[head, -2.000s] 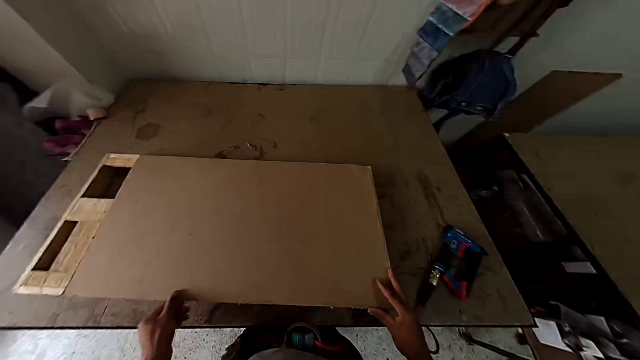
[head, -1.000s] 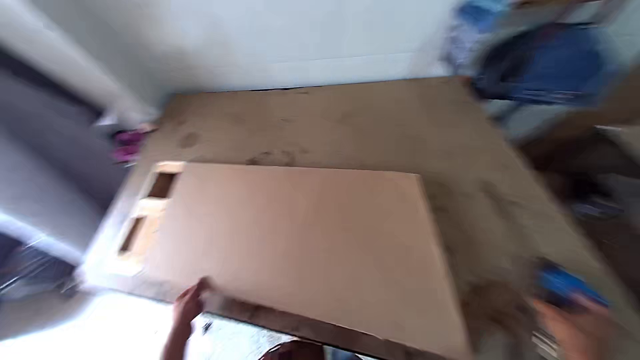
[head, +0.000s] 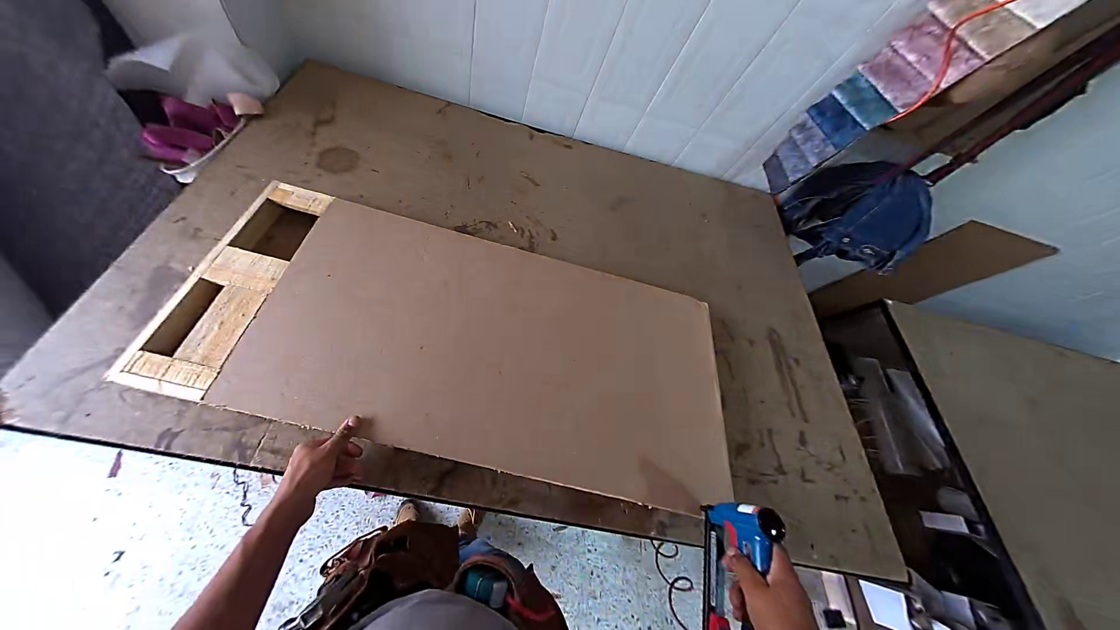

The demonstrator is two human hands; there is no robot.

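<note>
My right hand [head: 770,591] is closed round the handle of a blue and black nail or staple gun [head: 744,529]. The gun's nose is at the near right corner of a brown hardboard panel [head: 490,350]; whether it touches cannot be told. The panel lies over a pale wooden frame [head: 241,267], whose left end shows with openings between its slats. My left hand [head: 324,464] is at the panel's near edge, left of its middle, with the index finger extended onto the edge and the other fingers curled.
The panel and frame lie on a worn brown worktable [head: 612,201] against a white panelled wall. Fabric swatches [head: 840,114] and a blue denim bag [head: 875,210] hang at the upper right. A second table [head: 1032,420] stands at right. Pink items lie in a bag [head: 188,131] beyond the left edge.
My right hand has left the panel's right end, taken up the gun from the table and brought it to the near right corner. My left hand stays by the near edge. The view has turned.
</note>
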